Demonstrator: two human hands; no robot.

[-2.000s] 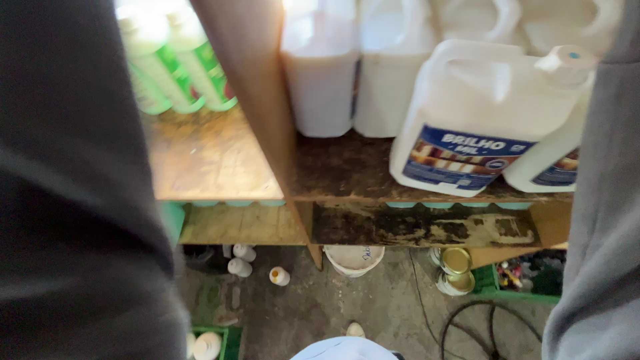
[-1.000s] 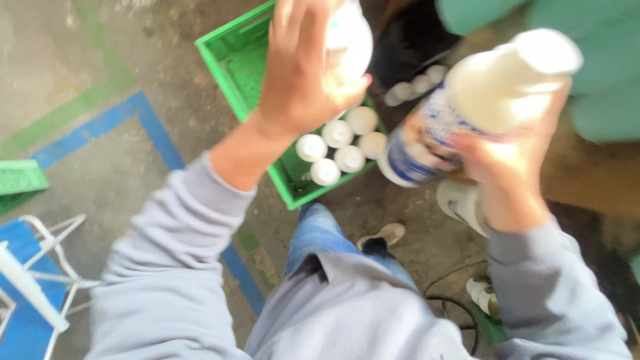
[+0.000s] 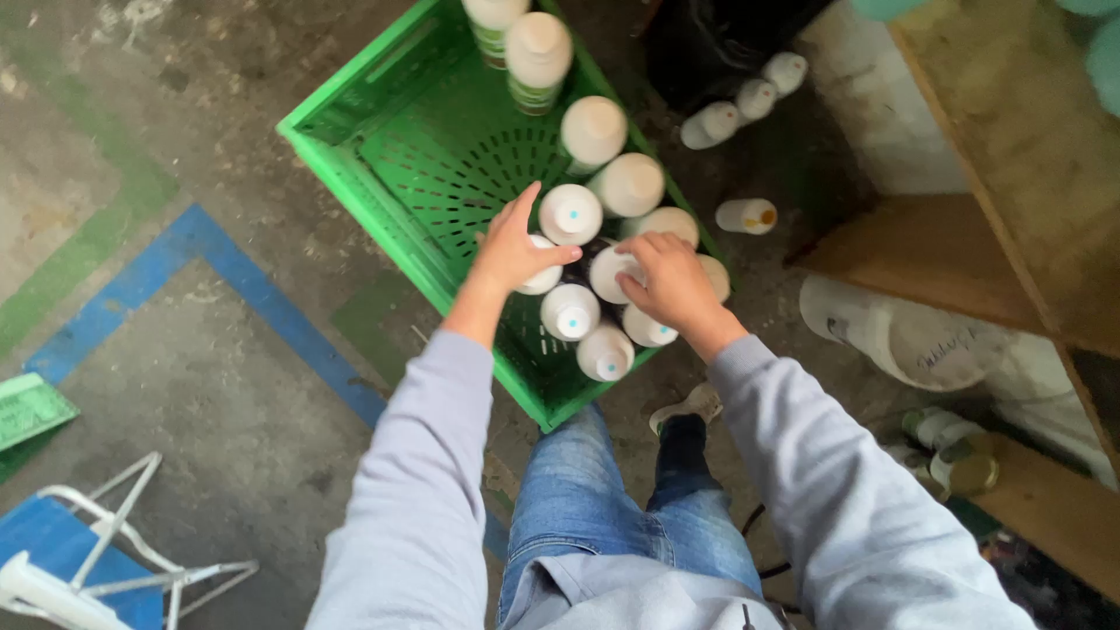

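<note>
A green plastic crate (image 3: 411, 157) holds several white-capped bottles along its right side and near end. My left hand (image 3: 516, 245) is on a white bottle (image 3: 542, 268) at the left of the group, thumb over its top and index finger raised. Inside the crate, my right hand (image 3: 669, 276) has its fingers around the top of another white bottle (image 3: 611, 273). Between and beside the hands stand more white bottles with blue dots on their caps, such as one bottle (image 3: 570, 215) above and another (image 3: 570, 312) below. The bottles' lower parts are mostly hidden.
Small white bottles (image 3: 746, 216) lie on the floor right of the crate, near a black bag (image 3: 717, 44). A wooden shelf (image 3: 980, 157), a white bucket (image 3: 936, 341) and tins (image 3: 962, 464) are at the right. A blue folding chair (image 3: 96, 560) stands lower left.
Both hands, seen raised with a white bottle each one second ago, are down inside the green crate among the bottles. More bottles stand near the crate's end. The view has shifted from the shelf.
</note>
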